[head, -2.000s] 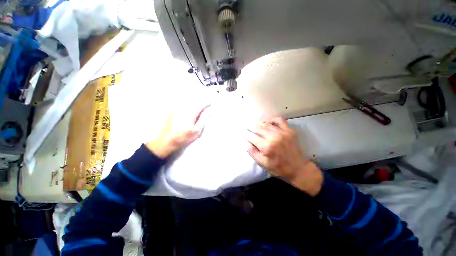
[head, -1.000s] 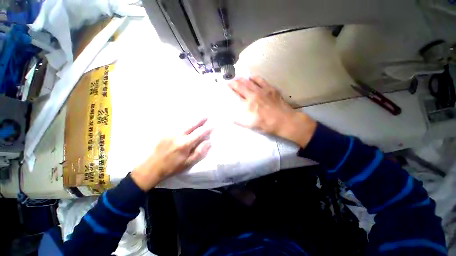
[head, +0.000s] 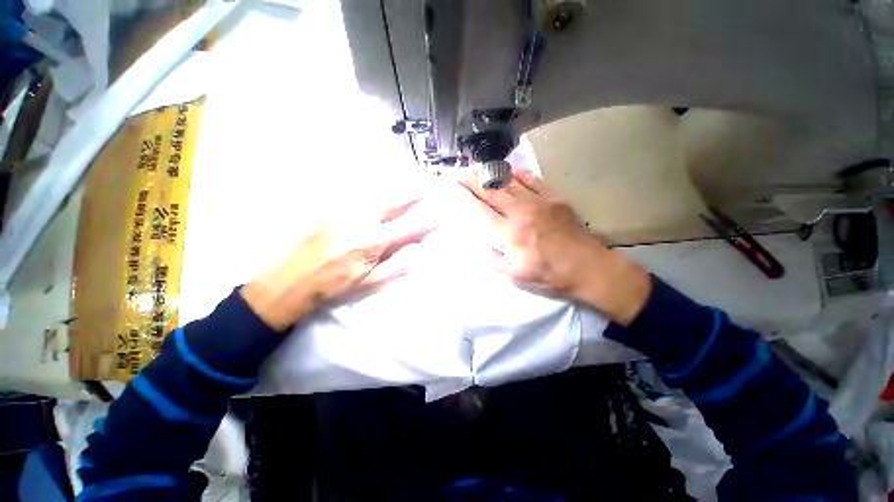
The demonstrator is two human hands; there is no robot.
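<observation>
White fabric (head: 441, 324) lies under both hands, and its lower edge hangs at the table's front edge. Much of it is washed out by bright light. The sewing machine (head: 627, 59) stands above it, with a ridged silver knob (head: 496, 175) by the needle area. My left hand (head: 338, 260) lies flat on the fabric, left of the needle, fingers apart. My right hand (head: 549, 240) lies on the fabric with its fingertips beside and partly behind the knob. The presser foot and needle are lost in glare.
Dark red thread snips (head: 750, 245) lie right of my right hand on the machine bed. Brown board with yellow printed tape (head: 147, 245) is at left, with a long white strip (head: 108, 127) beside it. Black-handled scissors (head: 851, 235) are at the far right. White cloth (head: 686, 431) lies below the table at right.
Since the earliest frame, the fabric has been spread flatter and its front edge shows a seam line. My right hand has moved up towards the needle area. The view has shifted slightly.
</observation>
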